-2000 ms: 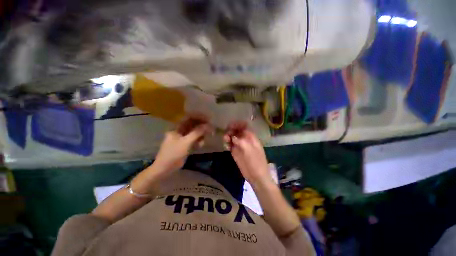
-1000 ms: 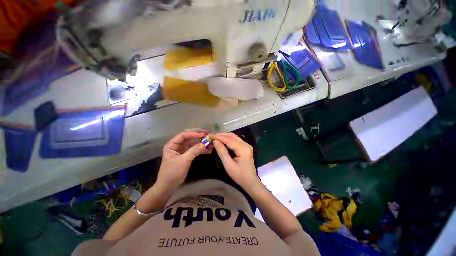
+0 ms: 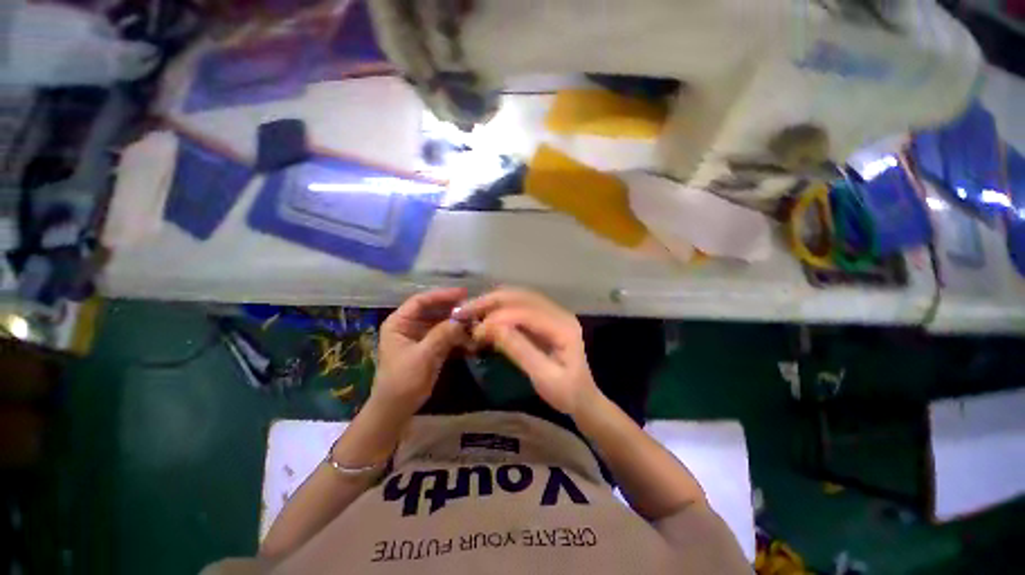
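Note:
My left hand [image 3: 414, 346] and my right hand [image 3: 533, 343] meet at the fingertips in front of my chest, just off the table's front edge. Between them is a small metal part [image 3: 461, 319], perhaps a bobbin or bobbin case, blurred and mostly hidden by the fingers. The sewing machine [image 3: 719, 56] stands beyond, with a bright lamp at the needle. A yellow fabric piece [image 3: 584, 193] lies right of the needle, partly under a white piece [image 3: 703, 217]. Another yellow piece [image 3: 605, 113] lies behind. A blue-looking template [image 3: 337, 213] lies left of the needle.
A dark square piece [image 3: 281, 144] touches the template's upper left. More templates [image 3: 205, 189] lie at left and far right. Yellow and green scissors handles [image 3: 834, 228] are at the bed's right end. The table's front edge [image 3: 629, 294] runs just beyond my hands. Scraps [image 3: 344, 357] lie below at left.
The view has swung left, so the table and machine appear further right. My hands have come together at the fingertips; the small part showed more clearly between them a second ago.

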